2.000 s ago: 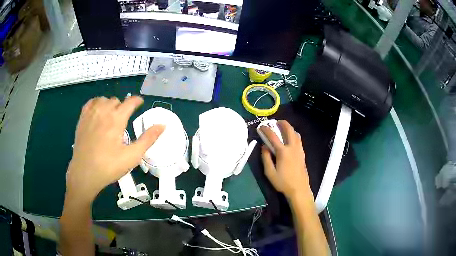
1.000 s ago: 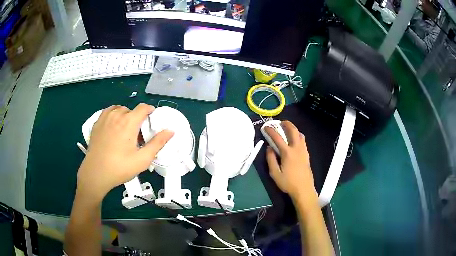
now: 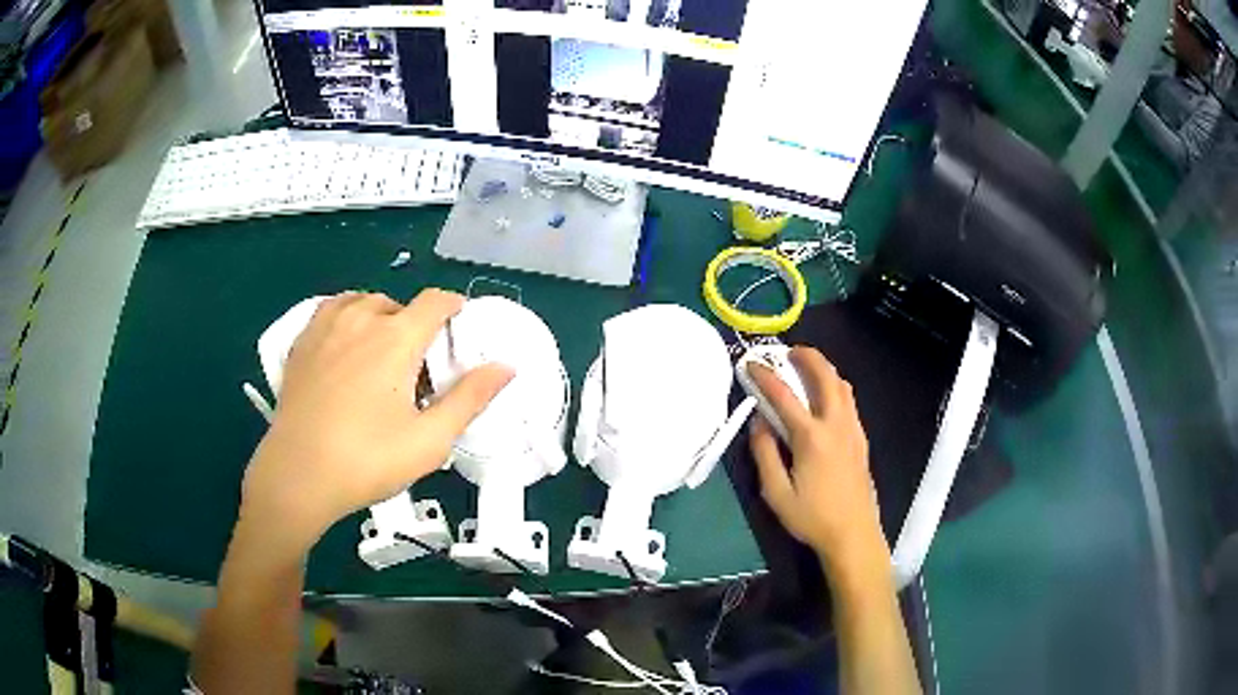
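Three white cameras stand in a row on the green bench: the left camera (image 3: 288,335), the middle camera (image 3: 523,380) and the right camera (image 3: 665,394). My left hand (image 3: 367,394) covers much of the left camera. Its thumb and fingertips lie over the left side of the middle camera's head; whether they grip it is not clear. My right hand (image 3: 815,448) is on the white mouse (image 3: 775,376), fingers over its top. The monitor (image 3: 611,95) shows several camera views on a white page.
A white keyboard (image 3: 299,177) and the grey monitor base (image 3: 543,231) with small bits lie behind the cameras. A yellow tape roll (image 3: 755,323) is beside the mouse. The black printer (image 3: 1005,258) with a white strip (image 3: 946,448) stands right. White leads (image 3: 611,652) hang at the front edge.
My left hand has moved right, from above the left camera to the middle camera. The monitor has changed from a dark screen to a white page. The whole view has shifted slightly.
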